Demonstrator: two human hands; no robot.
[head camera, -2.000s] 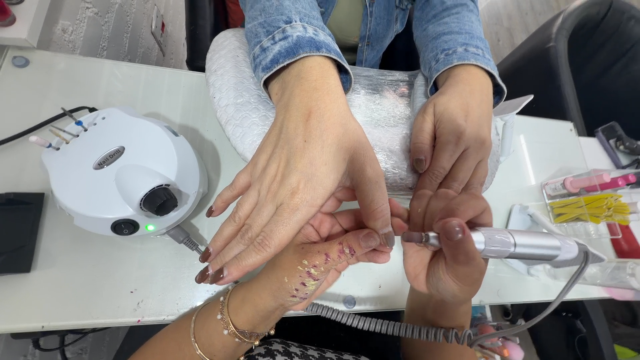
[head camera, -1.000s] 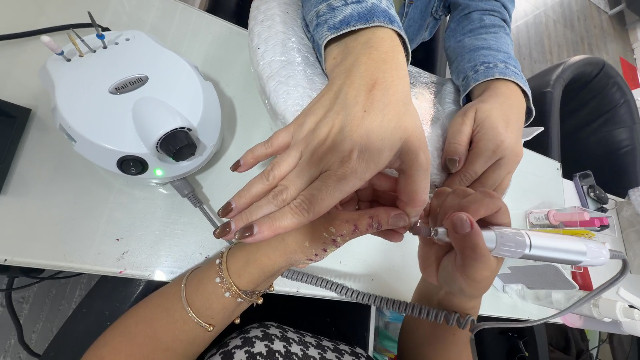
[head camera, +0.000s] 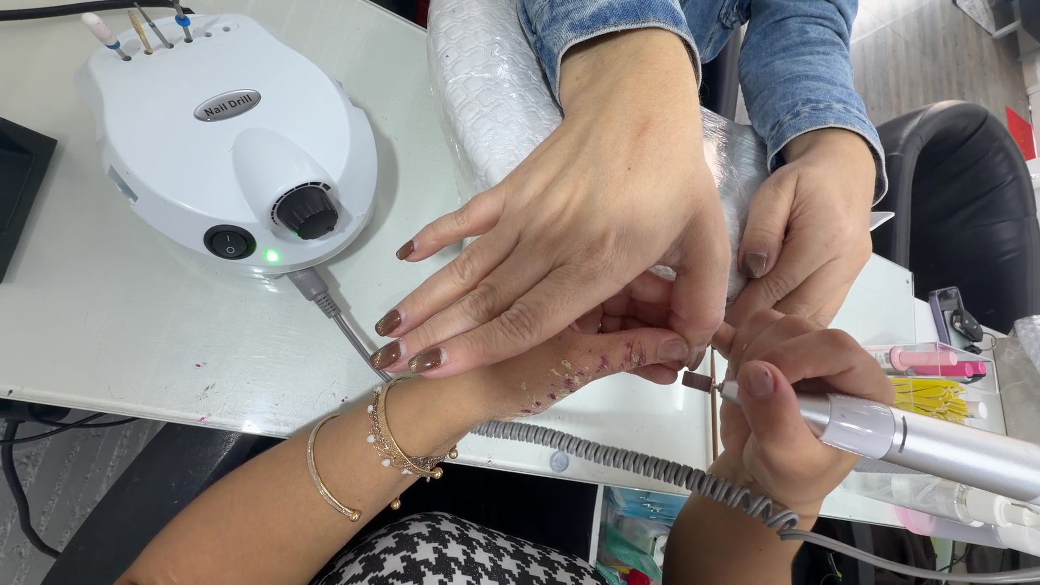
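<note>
My left hand (head camera: 601, 357), dusted with flakes, grips the thumb of another person's hand (head camera: 585, 219), which lies palm down over it and partly hides my fingers. That hand has brown glossy nails. My right hand (head camera: 796, 398) holds a silver nail drill handpiece (head camera: 926, 443); its brown sanding-band bit (head camera: 697, 380) is close beside the held thumb's tip, and contact cannot be told. The person's other hand (head camera: 812, 219) rests beside my right fingers. A white nail drill unit (head camera: 219, 162) with a green light lit stands on the left.
A coiled grey cord (head camera: 634, 463) runs below my hands across the edge of the glass-topped table (head camera: 162, 349). A plastic-wrapped white hand rest (head camera: 487, 97) lies under the person's arms. Right are a clear organizer with pink and yellow items (head camera: 934, 398) and a black chair (head camera: 959, 203).
The view has shifted and come closer. The drill's bit, near the held thumb throughout, now shows just below its tip. My grip and the handpiece in my right hand stay.
</note>
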